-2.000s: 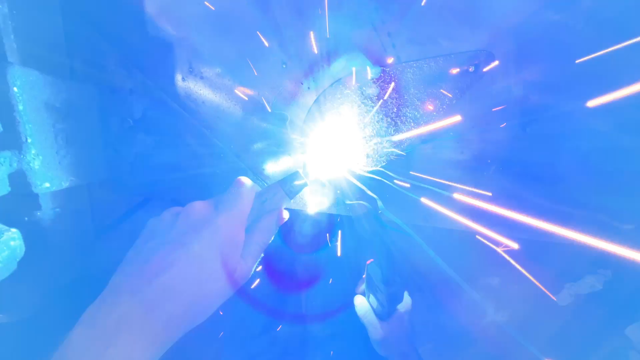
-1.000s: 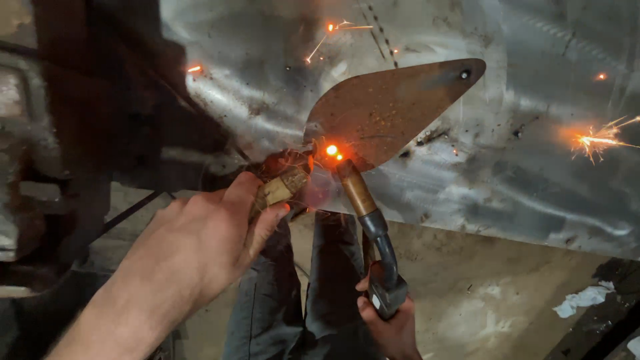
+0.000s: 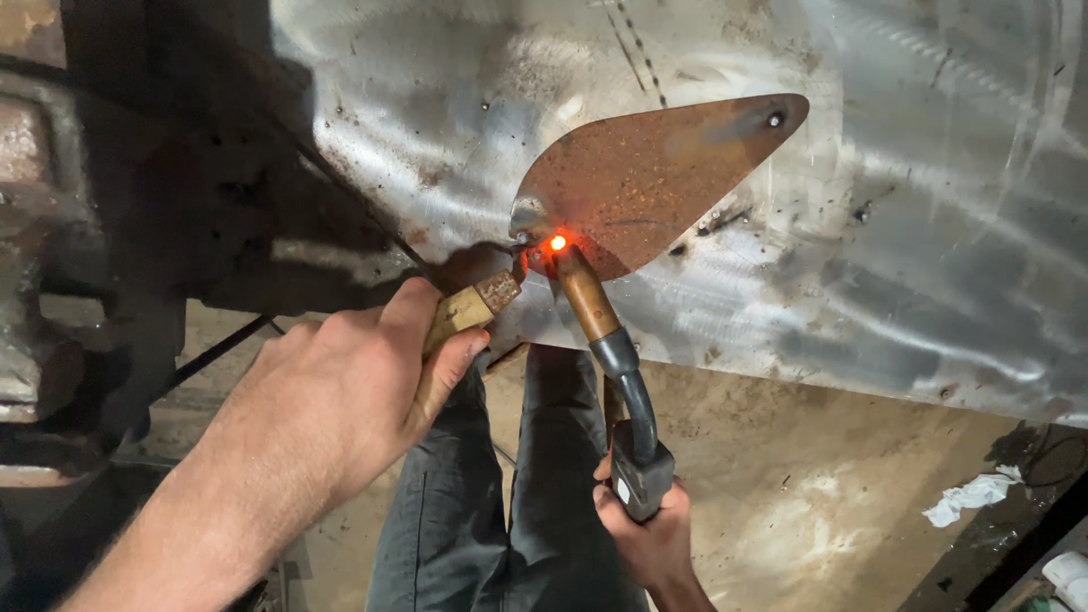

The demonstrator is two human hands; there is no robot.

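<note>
A rusty trowel blade [image 3: 646, 174] lies on a scuffed sheet-metal surface. My left hand [image 3: 365, 365] grips the trowel's worn wooden handle [image 3: 463, 313], whose metal ferrule and tang lead toward the broad end of the blade. Lower down, my right hand [image 3: 650, 527] is closed around the black grip of a MIG welding torch [image 3: 595, 306]. Its copper-coloured nozzle points at the blade's broad end, where a small spot [image 3: 558, 242] glows orange-red beside the tang. Whether the nozzle touches the metal cannot be told.
The sheet-metal tabletop [image 3: 918, 280] extends across the upper view, its front edge above my dark-trousered legs [image 3: 544, 476]. Dark, heavy metal equipment [image 3: 42, 255] stands at the left. A crumpled white scrap [image 3: 973, 495] lies on the floor at lower right.
The blinding blue-white arc and long sparks of the earliest frame are gone. Scattered sparks seen one second ago have also vanished, and the glowing spot remains. Both hands keep their holds.
</note>
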